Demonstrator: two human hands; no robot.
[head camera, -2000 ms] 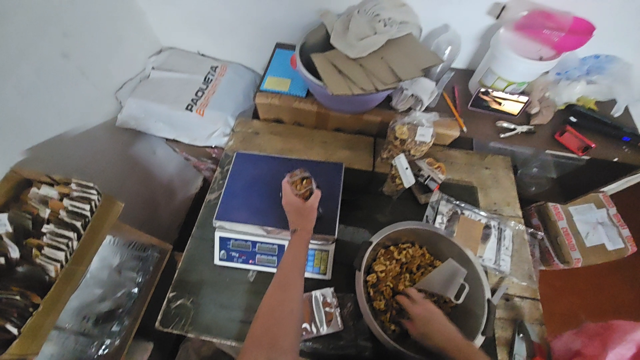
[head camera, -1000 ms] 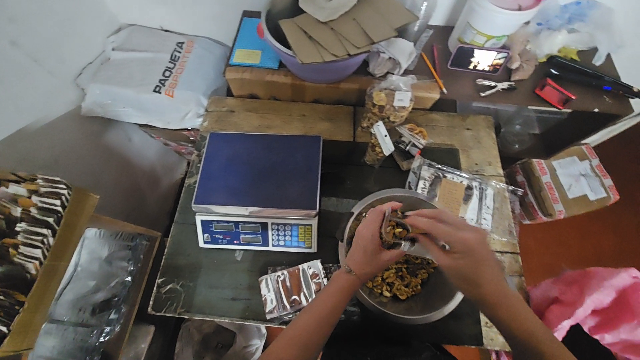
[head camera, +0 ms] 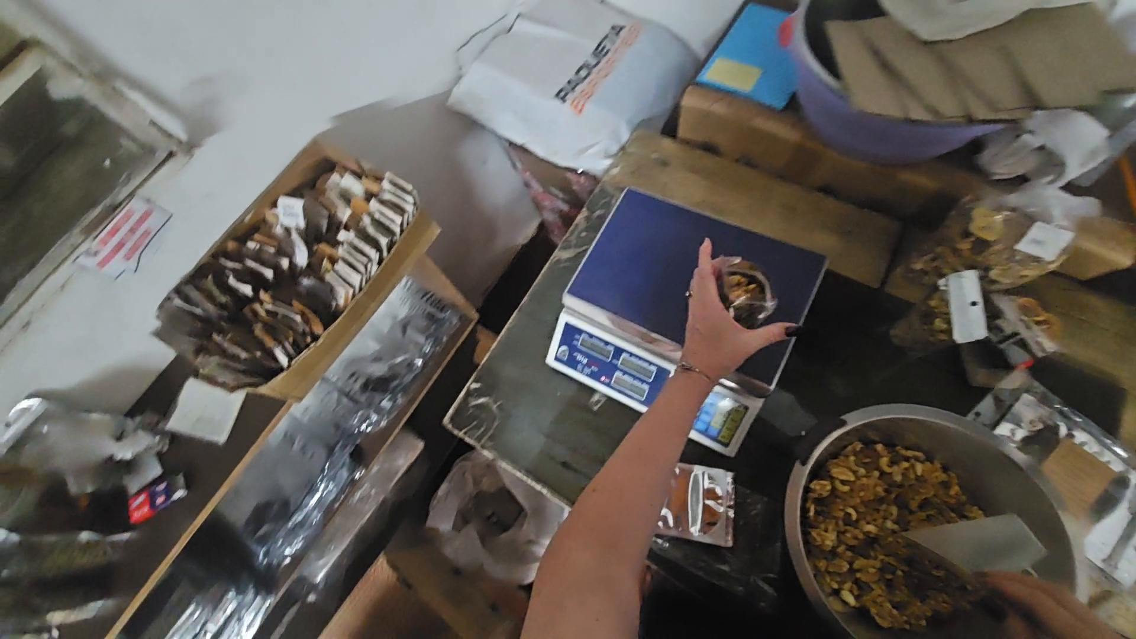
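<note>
My left hand [head camera: 721, 324] is over the blue platform of a digital weighing scale [head camera: 652, 266]. Its thumb and forefinger are spread wide around a small clear bag of shelled nuts [head camera: 747, 291], which look like walnuts; the thumb stands clear of the bag. At the lower right, my right hand [head camera: 1043, 603] reaches over the edge of a round metal bowl [head camera: 1052, 497] of nuts [head camera: 879, 532]. A pale scoop [head camera: 985, 543] rests on them near those fingers. That hand is blurred and partly outside the view, so its grip is unclear.
Filled clear bags [head camera: 976, 244] stand behind the bowl. A flat pouch [head camera: 701, 504] lies in front of the scale. At left are a carton of upright packets [head camera: 417, 244] and silvery pouches [head camera: 355, 390]. A purple basin [head camera: 852, 124] of cardboard pieces stands at the back.
Both hands were together over the bowl; my left hand has moved left to the scale with the bag of nuts, while the right stays by the bowl. The view has swung left.
</note>
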